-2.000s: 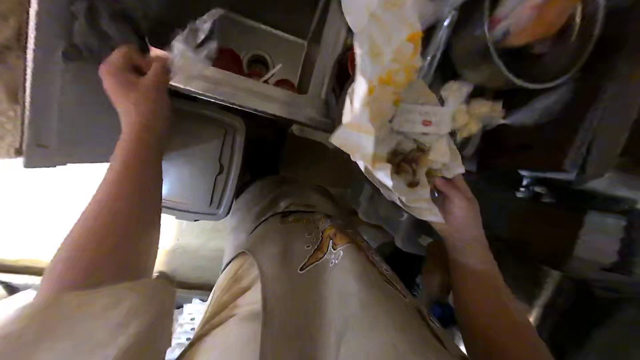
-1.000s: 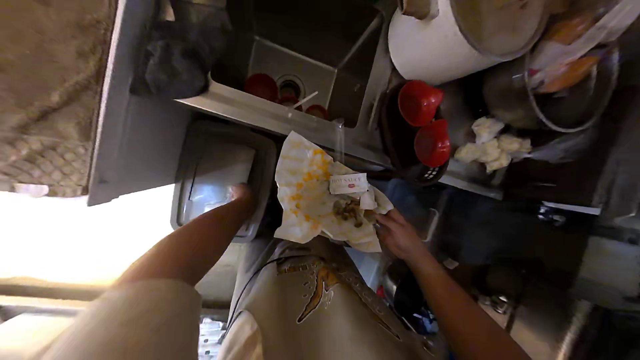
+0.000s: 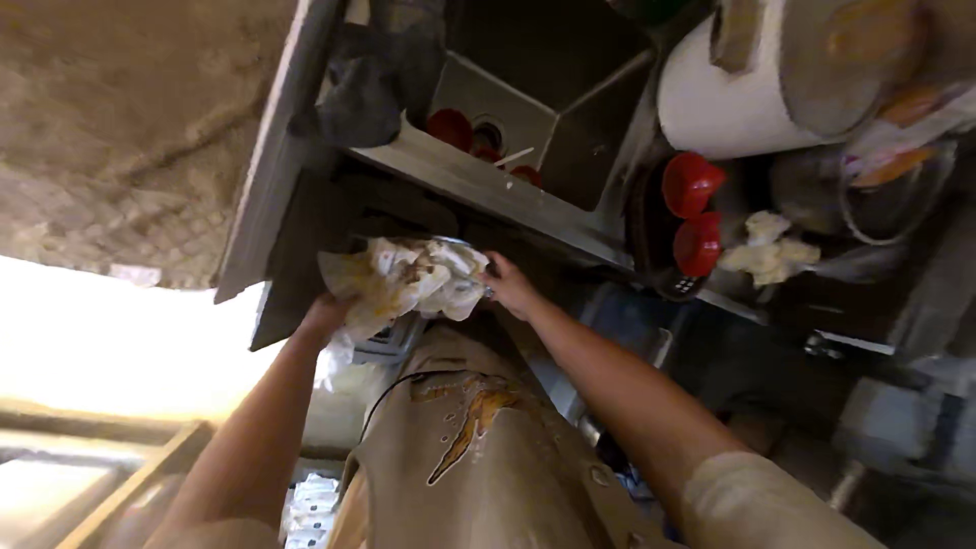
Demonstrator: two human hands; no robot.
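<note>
A crumpled, orange-stained sheet of food wrapping paper (image 3: pixel 393 282) with brown scraps and white paper in its folds spans the space between my hands, below the sink's front edge. My left hand (image 3: pixel 328 313) is at its left end, partly hidden by the paper. At its right end, my right hand (image 3: pixel 509 284) has thumb and fingers around the edge. Beneath the paper, a grey plastic rim (image 3: pixel 381 347) shows, perhaps the bin's; the paper hides most of it.
A metal sink (image 3: pixel 496 95) holds red cups (image 3: pixel 450 128) and a white stick. Right of it stand a large white pot (image 3: pixel 740 91), two red bowls (image 3: pixel 692 184) and pale food lumps (image 3: pixel 770 248). A dark grey cloth or bag (image 3: pixel 358 99) lies on the left ledge.
The paper, held by my right hand alone before, has moved left and is now crumpled between both hands. My left hand has come off the grey bin lid and onto the paper.
</note>
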